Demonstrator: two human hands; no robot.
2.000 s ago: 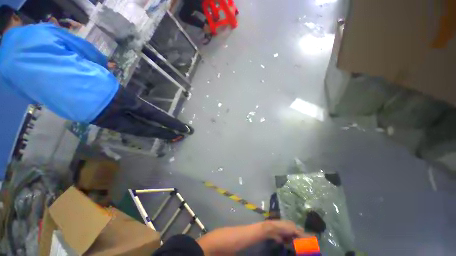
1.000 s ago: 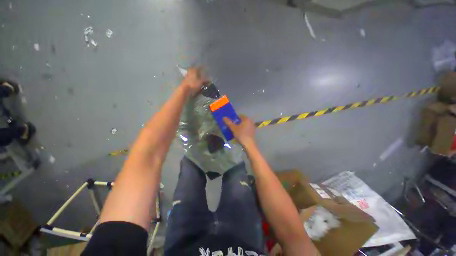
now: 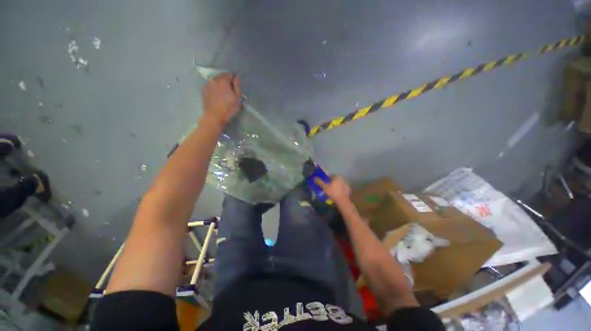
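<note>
The pale green woven sack parcel [image 3: 272, 145] lies on the grey floor in front of my legs, glossy with clear tape. A black patch [image 3: 252, 169] is on its top face, and another dark patch [image 3: 309, 169] is at its right side. My left hand [image 3: 222, 98] grips the far-left end of the woven sack, where a pointed flap sticks out. My right hand [image 3: 334, 189] holds the blue tape gun [image 3: 317, 183] at the parcel's right edge. The tape gun's orange front does not show.
Yellow-and-black floor tape [image 3: 415, 94] runs to the upper right. An open carton [image 3: 447, 249] and a white printed sack [image 3: 496, 216] are at the right. A cream tube frame [image 3: 206, 249] is left of my legs. Another person's dark legs [image 3: 19, 184] show at the left edge.
The tape gun has moved from above the parcel to its right edge. My left hand now pinches the sack's far end, which is pulled to the upper left. The view has shifted.
</note>
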